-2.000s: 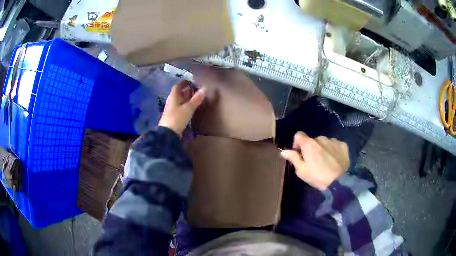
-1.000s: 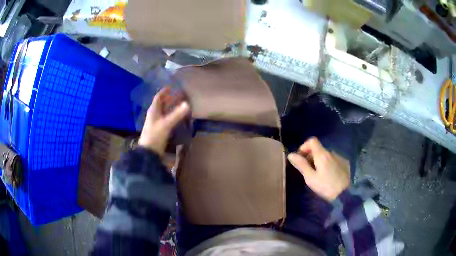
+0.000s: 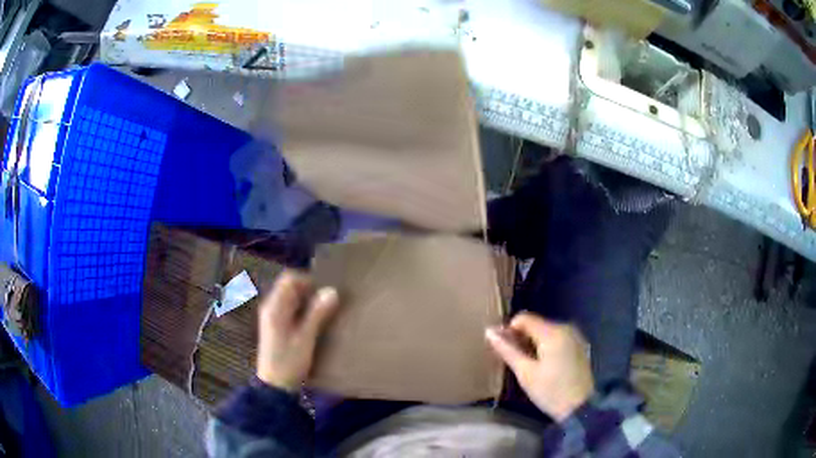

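Note:
A brown stack of cut pieces (image 3: pixel 403 313) lies flat on my lap, its layered edges showing at the right. Another brown piece (image 3: pixel 385 134) spans from the table edge toward it, blurred. My left hand (image 3: pixel 291 331) is at the stack's left edge, thumb over the top and fingers curled; whether it grips is unclear. My right hand (image 3: pixel 541 362) pinches the stack's right edge between thumb and finger.
A blue crate (image 3: pixel 107 197) stands at left, with brown layered bundles (image 3: pixel 179 313) and a white tag (image 3: pixel 237 293) beside it. The white table (image 3: pixel 519 72) carries a machine (image 3: pixel 644 80) and orange-handled scissors (image 3: pixel 805 179). A brown striped thing (image 3: pixel 664 385) lies lower right.
Both hands have moved down toward my body, beside the lap stack. The piece over the table has moved down and right, covering the earlier upper lap piece's place. The tag has come into view.

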